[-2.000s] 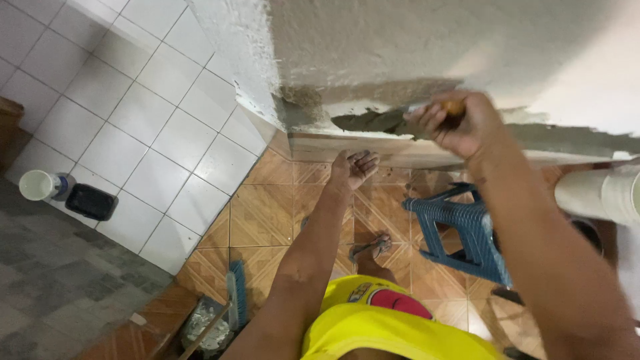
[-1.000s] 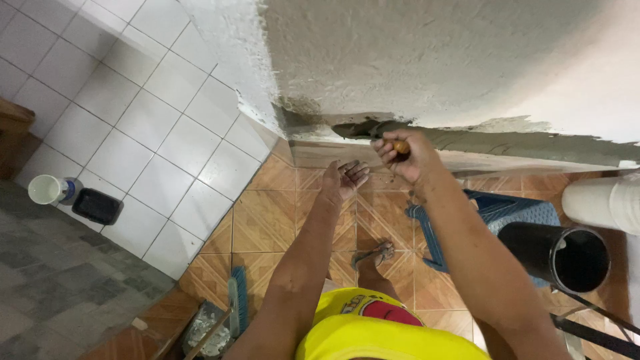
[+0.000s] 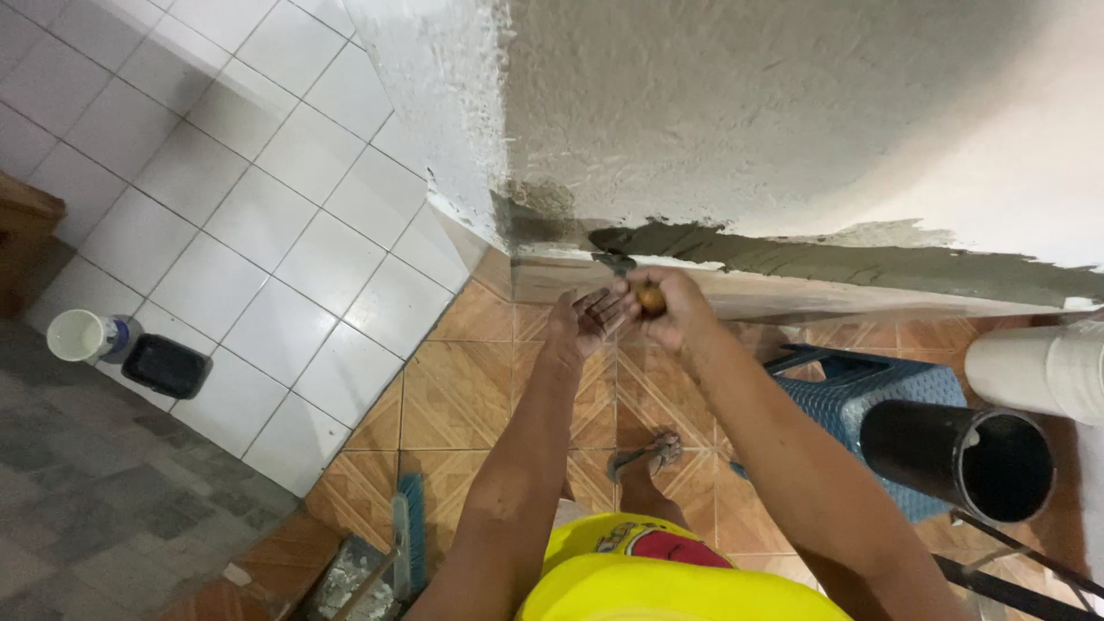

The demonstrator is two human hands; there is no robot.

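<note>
My right hand (image 3: 664, 306) grips the rounded wooden handle (image 3: 649, 298) of a small trowel, whose dark blade (image 3: 614, 261) points up at the wall's lower edge. Close beside it, my left hand (image 3: 592, 319) is palm up with its fingers spread and stained grey; nothing clear lies in it. A band of wet grey mortar (image 3: 776, 255) runs along the bottom of the plastered wall (image 3: 690, 112), just above the pale skirting (image 3: 742, 297). At the band's left end, near the corner, is a darker patch (image 3: 536, 216).
On the right a blue plastic stool (image 3: 819, 397) stands near a black cylindrical container (image 3: 957, 457) and white buckets (image 3: 1035, 366). A broom (image 3: 410, 535) lies lower left. A white cup (image 3: 82, 335) and a black tray (image 3: 166, 366) sit on white tiles (image 3: 259, 233).
My right hand has moved left and down along the wall with the trowel, from over the mortar band to beside my left hand. The black container has come into view.
</note>
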